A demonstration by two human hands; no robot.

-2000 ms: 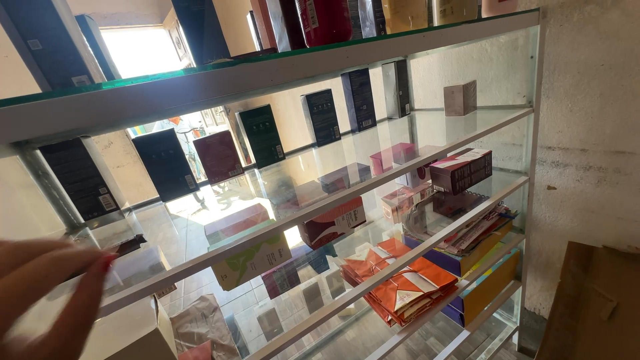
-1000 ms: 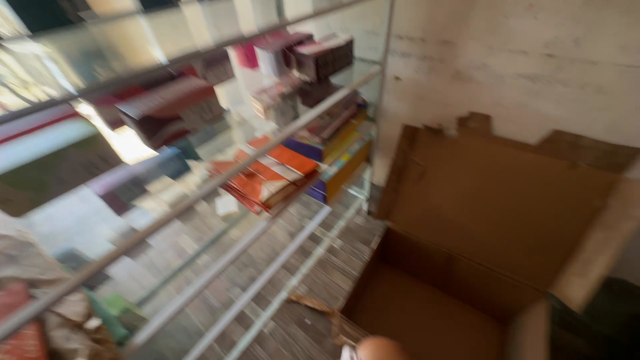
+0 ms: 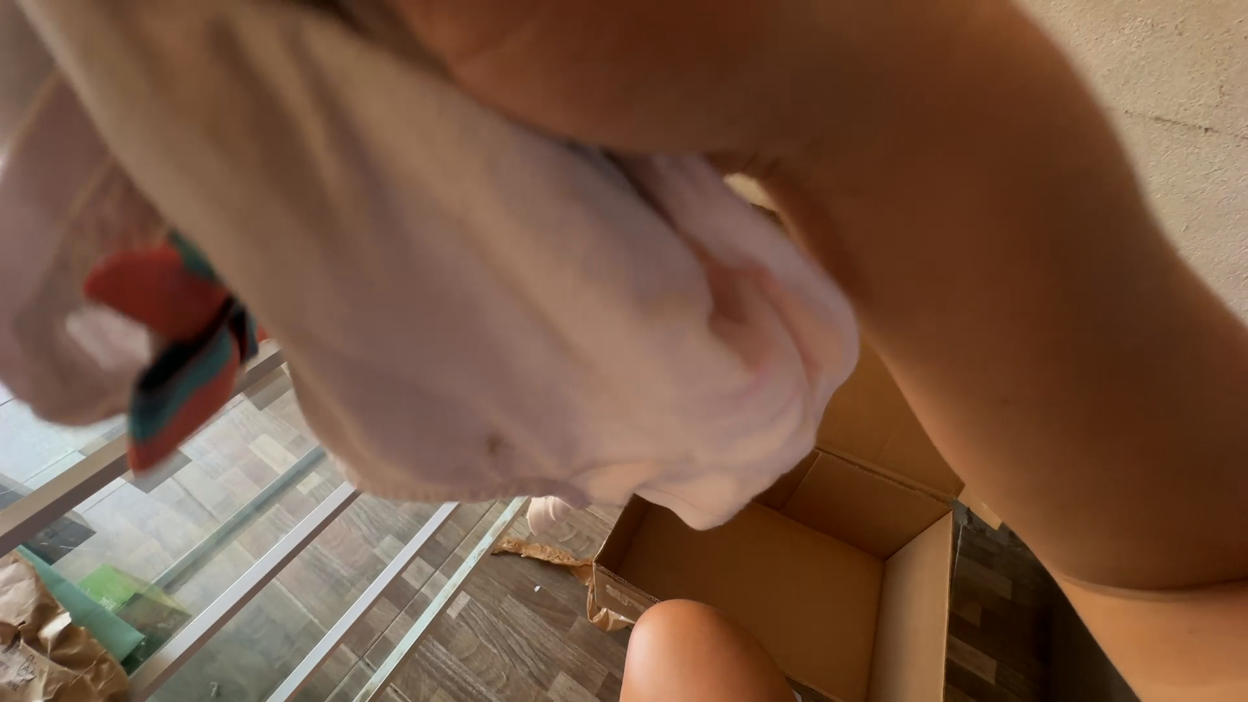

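A pale pink cloth [image 3: 507, 322], blurred and hanging in folds, fills the upper middle of the head view. My bare arm [image 3: 1004, 292] crosses above and to the right of it. Neither of my hands can be made out, so what they hold is hidden. At the left, a small red, teal and black piece of fabric [image 3: 185, 361] hangs against the pink cloth. Below the cloth, a cardboard box [image 3: 770, 556] stands with its top open on the floor, and my bare knee [image 3: 697, 653] shows in front of it.
Glass shelves with metal edge strips [image 3: 263, 595] run along the left. Crumpled brown paper [image 3: 49, 643] and a green packet [image 3: 127, 595] are at the lower left. A torn cardboard strip [image 3: 546, 556] is beside the box on the wood-patterned floor. A plain wall [image 3: 1160, 127] rises at the right.
The pink cloth and my arm now cover much of the view, where the shelves and box showed before. The view has swung right and down from the shelves.
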